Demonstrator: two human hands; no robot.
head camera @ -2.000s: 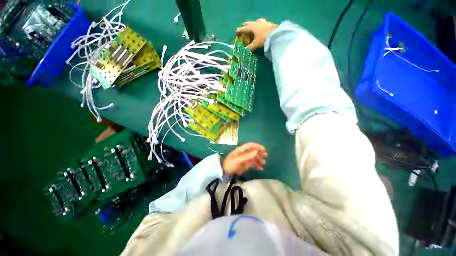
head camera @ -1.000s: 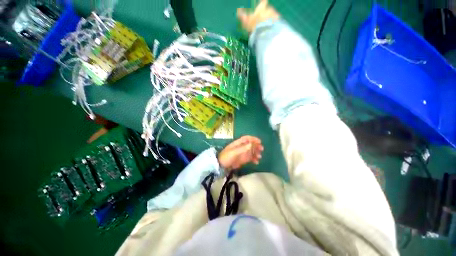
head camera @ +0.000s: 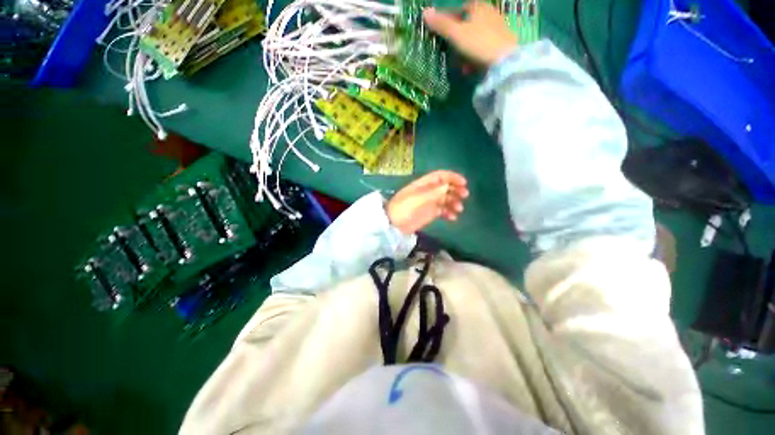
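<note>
Green and yellow circuit boards lie fanned in a stack (head camera: 353, 119) near the top middle, with a bundle of white lead wires (head camera: 293, 93) hanging off to the left. My right hand (head camera: 478, 32) is over the stack's upper right end, its index finger stretched onto or just above the top green board (head camera: 418, 64); nothing shows held in it. Contact is too blurred to tell. Another green board (head camera: 520, 19) shows partly just right of that hand. My left hand (head camera: 429, 201) rests near the bench edge below the stack, fingers loosely bent and empty.
A second pile of wired yellow boards (head camera: 234, 34) lies at upper left, beside a blue bin (head camera: 68, 47). A large blue bin (head camera: 709, 85) stands at right, with dark cords between it and my right arm. Larger dark green boards (head camera: 166, 234) are below the bench edge at left.
My right hand moved off the stack to the bench beyond it, then came back over its upper right end. The view has shifted, so the boards sit higher. My left hand stays near the edge.
</note>
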